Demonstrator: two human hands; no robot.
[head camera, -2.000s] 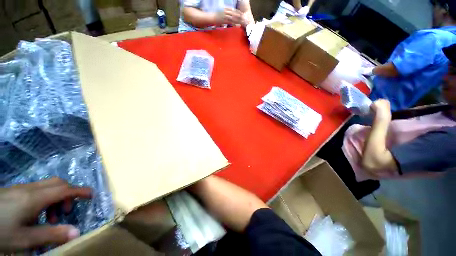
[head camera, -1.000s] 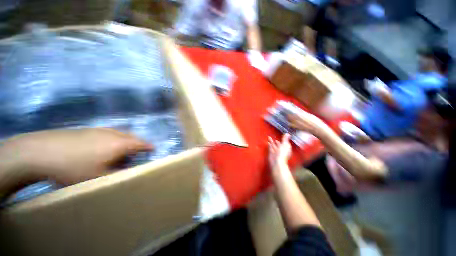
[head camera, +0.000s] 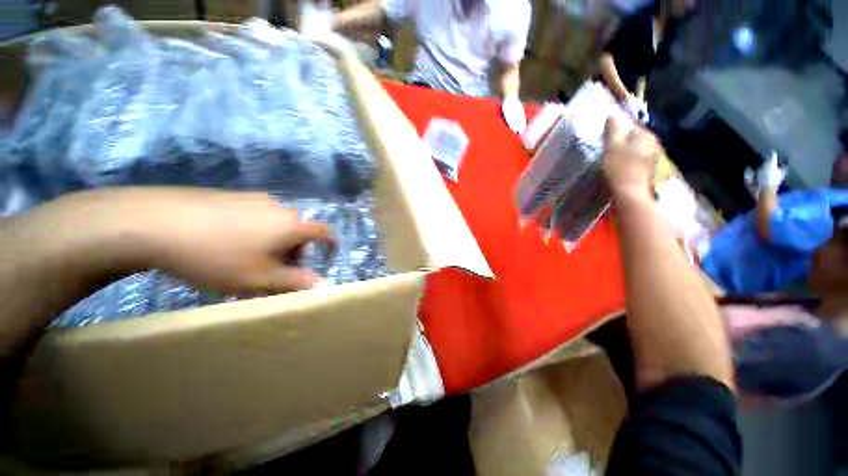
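Observation:
The large open carton (head camera: 232, 367) at the left is filled with upright rows of shiny bubble-bagged items (head camera: 214, 93). My left hand (head camera: 232, 246) is over its near part, fingers curled and apart, with nothing seen in it; its fingertips are close to the bags. My right hand (head camera: 632, 158) grips a stack of filled bubble bags (head camera: 567, 172) from above and holds it tilted over the far right part of the red table (head camera: 521, 307). One more filled bag (head camera: 445, 147) lies flat on the table, beyond the carton flap (head camera: 437, 214).
Pale stacked sheets (head camera: 420, 372) stand between carton and table. An open brown box (head camera: 539, 414) is below the table's near edge. A person in a light shirt (head camera: 470, 42) stands at the far side, a person in blue (head camera: 781, 237) at the right. A dark sleeve (head camera: 786, 358) is nearer.
The view has swung left. My right hand came out from beside the carton, reached the stack, and now has it raised. The coworker's arm that touched the stack is withdrawn. My left hand stays over the carton.

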